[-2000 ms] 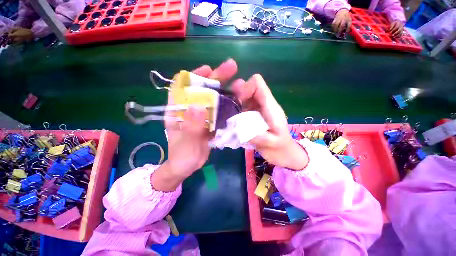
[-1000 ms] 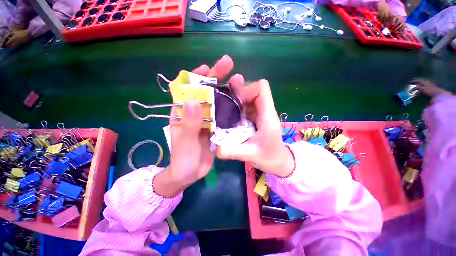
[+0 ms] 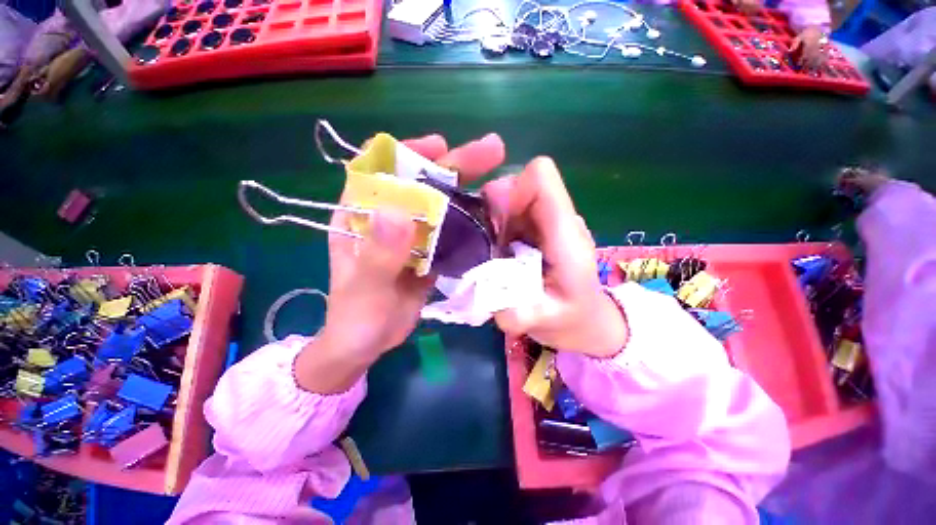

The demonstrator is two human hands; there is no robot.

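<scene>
A large yellow binder clip (image 3: pixel 387 195) with two silver wire handles pointing left is clamped on a round dark unit (image 3: pixel 464 244), with white paper between them. My left hand (image 3: pixel 372 277) holds the clip, thumb on its near face and fingers behind. My right hand (image 3: pixel 559 261) has its fingers at the unit's right edge and holds a crumpled white cloth (image 3: pixel 491 288) against its lower edge. The unit's right rim is partly hidden by my right fingers.
Clip trays stand at left (image 3: pixel 195 379) and right (image 3: pixel 770 328). A pale ring (image 3: pixel 273 320) and green tape (image 3: pixel 433 358) lie on the bench. Red compartment trays (image 3: pixel 308 46) and cabled parts (image 3: pixel 539 39) are on the far side. Another person's sleeve (image 3: pixel 898 297) is at right.
The clip and unit have tilted slightly, and the cloth has shifted along the unit's lower edge. Another person's arm has reached in at the right, where the blue clip lay.
</scene>
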